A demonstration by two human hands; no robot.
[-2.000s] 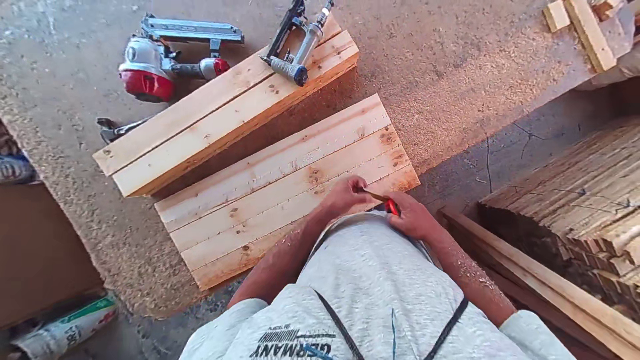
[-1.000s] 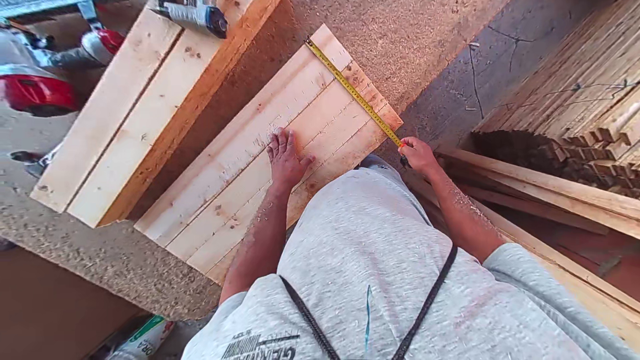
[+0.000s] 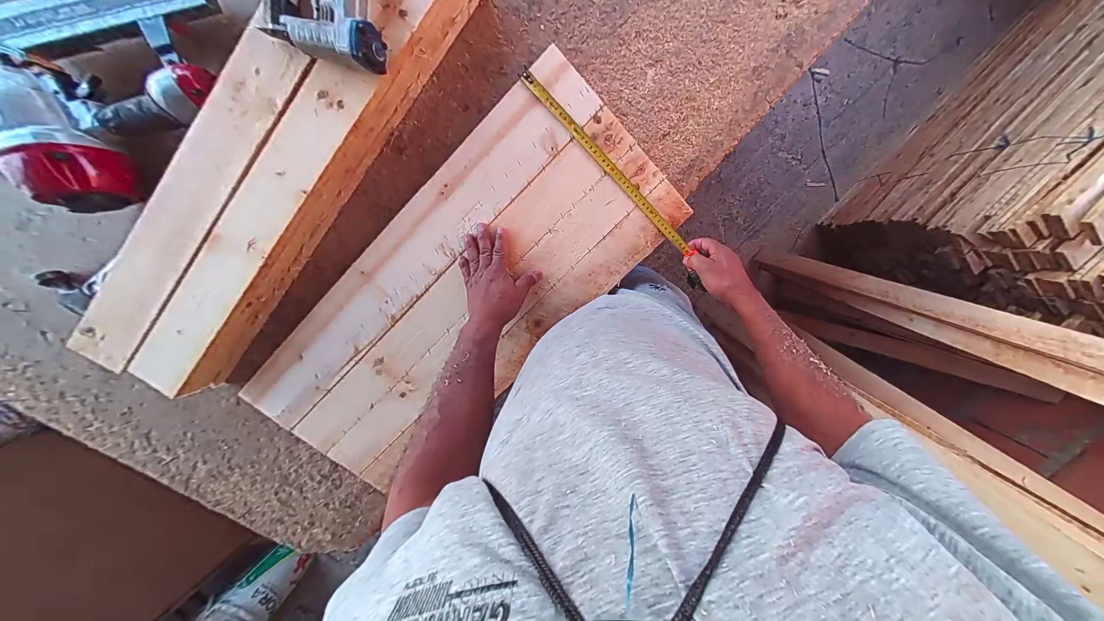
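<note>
My right hand (image 3: 723, 269) grips the case of a tape measure beside the right edge of a panel of wooden boards (image 3: 414, 319). The yellow tape blade (image 3: 608, 164) runs from it across the panel near its upper right end, with the tip at the far edge. My left hand (image 3: 496, 276) lies flat on the boards with its fingers spread, holding nothing. The tape's case is mostly hidden in my right hand.
Thick stacked boards (image 3: 250, 216) lie left of the panel, a pneumatic tool (image 3: 332, 39) on top. A red and grey nail gun (image 3: 73, 164) sits at the far left. Bundled wooden strips (image 3: 1000, 164) and long planks (image 3: 940, 319) stand on the right. Sawdust covers the worktable (image 3: 638, 52).
Two seconds ago both hands were together near my waist with the blade not drawn out. Since then the tape was stretched over the panel and my left hand came down on the boards. The view has shifted closer.
</note>
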